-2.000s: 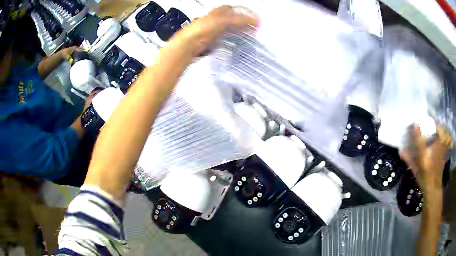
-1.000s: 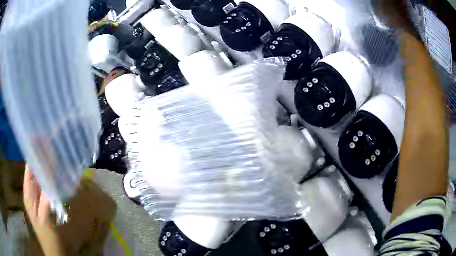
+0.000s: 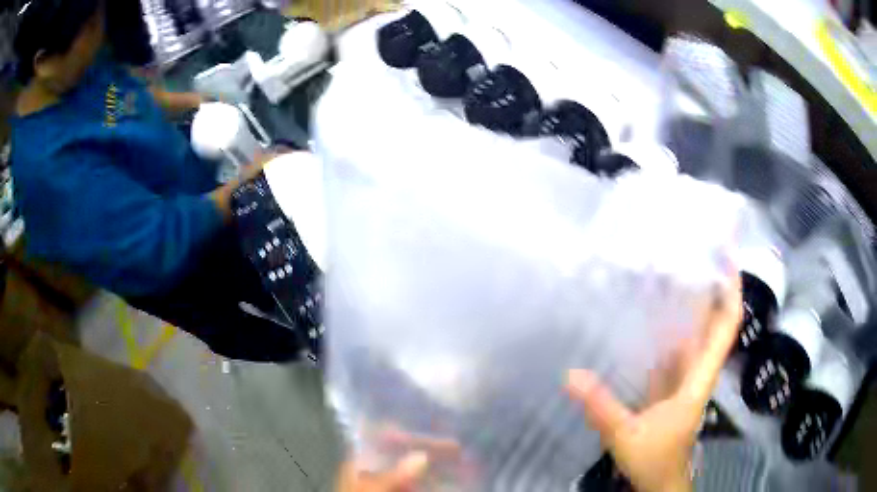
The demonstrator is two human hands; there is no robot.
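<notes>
A large clear, whitish air-column bag point(image 3: 462, 288) fills the middle of the view, blurred, in front of the bench. My left hand point(image 3: 409, 466) holds its lower edge at the bottom, partly seen through the plastic and cut off by the frame. My right hand point(image 3: 664, 404) is on the bag's right side, thumb in front and fingers spread up along it. The bag hides much of the bench. White security cameras with black fronts show beyond it, in a row point(image 3: 502, 99) behind and several more at the right point(image 3: 772, 373).
A person in blue point(image 3: 115, 192) stands at the left, hands near a white camera point(image 3: 219, 130). More cameras point(image 3: 274, 252) lie between that person and the bag. Clear air-column bags point(image 3: 769, 125) lie at the right. A brown carton point(image 3: 115, 413) is on the floor at lower left.
The bag at the left has gone from there; a bag is now held up in the middle between both hands. My right hand has come down from the upper right. The view has shifted.
</notes>
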